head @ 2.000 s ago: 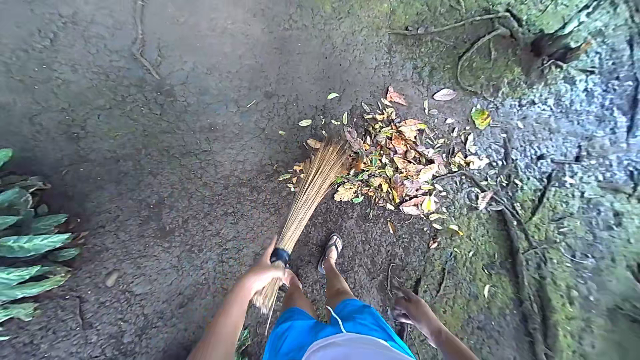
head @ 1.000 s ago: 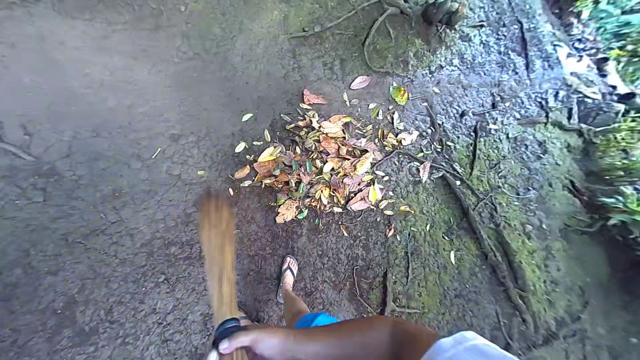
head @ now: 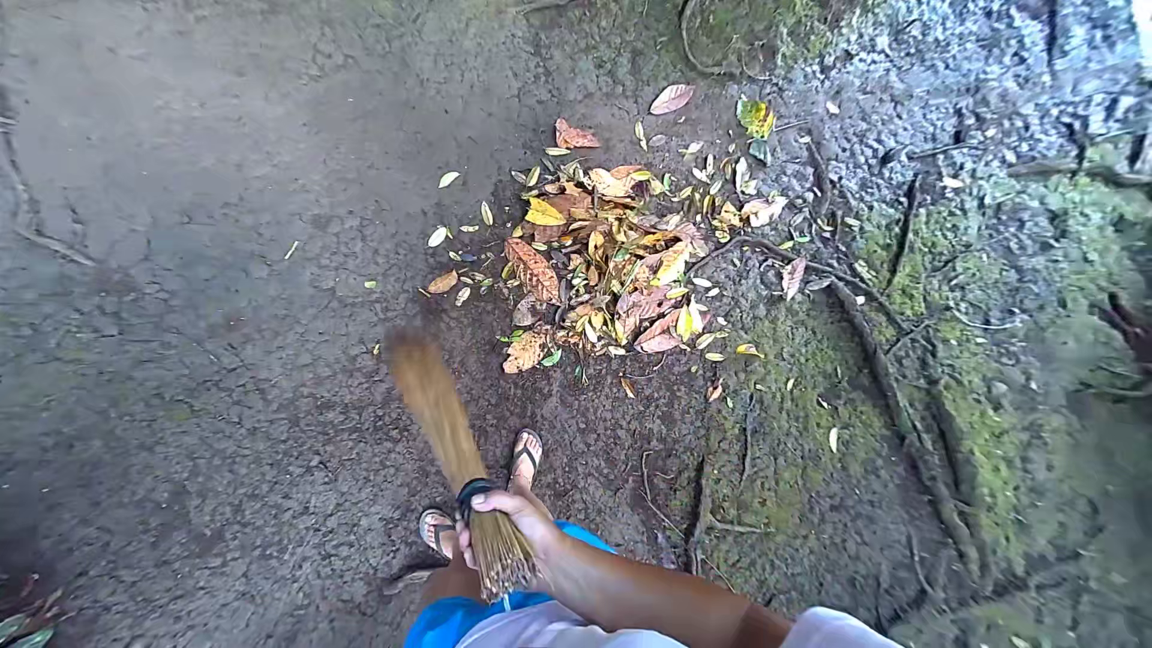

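A broom of thin stiff bristles (head: 441,414), bound with a black band, slants up and to the left from my body. My right hand (head: 517,526) is closed round it at the band, and the short butt ends stick out below the fist. The bristle tips are blurred, just left of and below a heap of fallen leaves (head: 621,261). Brown, yellow and green leaves make up the heap, with loose ones around its edges. I cannot see my left hand in the current view.
My feet in flip-flops (head: 525,457) stand on bare, cracked soil below the heap. Exposed tree roots (head: 877,360) and mossy ground lie to the right. Another root (head: 54,243) runs at the far left; a few plant leaves (head: 31,634) show in the bottom left corner.
Two seconds ago my left hand held the broom, with its bristles against the heap; now my right hand holds it, bristles to the left of the heap. My left hand has left the view.
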